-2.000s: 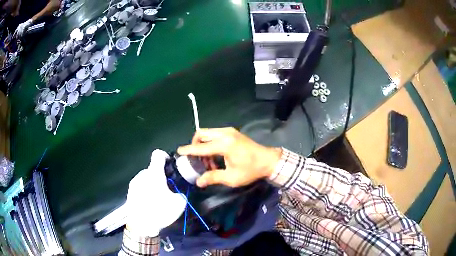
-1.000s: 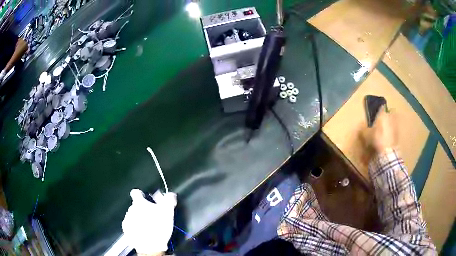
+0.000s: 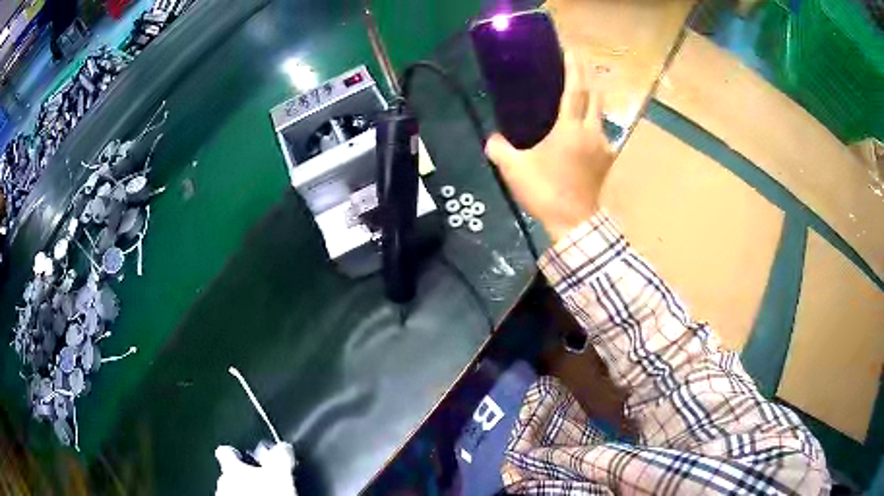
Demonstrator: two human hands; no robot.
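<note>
My bare right hand (image 3: pixel 559 160) holds the black mobile phone (image 3: pixel 520 77) by its lower part, over the bench to the right of the screw feeder. The phone's dark face shows a bright purple-white spot at its top. My gloved left hand (image 3: pixel 256 472) is at the bottom edge, partly cut off. A white lead (image 3: pixel 254 405) sticks up from between its fingers. The part that the left hand grips is mostly hidden by the glove and the picture's edge.
The black electric screwdriver (image 3: pixel 396 203) hangs in front of the screw feeder (image 3: pixel 330 116). White rings (image 3: pixel 464 208) lie beside it. Grey discs with white leads (image 3: pixel 73 339) are heaped at left. Cardboard sheets (image 3: pixel 698 213) lie at right. The driver cord loops behind my right hand.
My right hand left the held unit, took the phone from the cardboard and raised it up and left. The view has turned right; my left hand now sits lower, nearly out of frame.
</note>
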